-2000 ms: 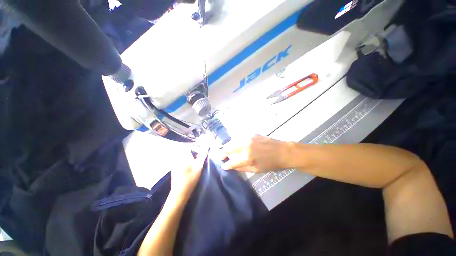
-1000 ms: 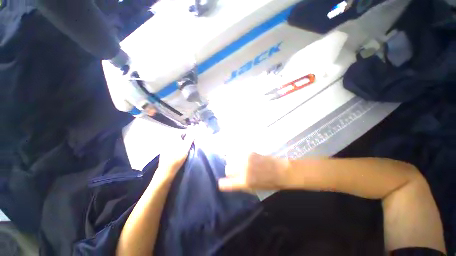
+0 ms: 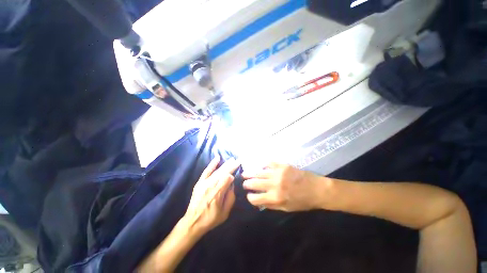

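A dark navy garment piece (image 3: 165, 184) runs from the brightly lit needle area (image 3: 207, 114) of the white sewing machine (image 3: 251, 37) down over the table's front edge. My left hand (image 3: 213, 197) holds the cloth below the needle, its fingers pointing up towards the machine. My right hand (image 3: 283, 186) is just right of it, fingers curled and pinching the cloth's edge near the left fingertips. Glare hides the presser foot and the cloth edge there.
Red-orange thread snips (image 3: 315, 85) lie under the machine arm beside a clear crinkled bag (image 3: 299, 59). A printed ruler (image 3: 342, 139) runs along the table's front edge. Dark cloth (image 3: 400, 80) is heaped at the right, with more cloth (image 3: 69, 133) at the left.
My left hand has moved down and right, away from the needle. My right hand first drew back from the cloth, then closed beside the left hand. More cloth shows left of the needle.
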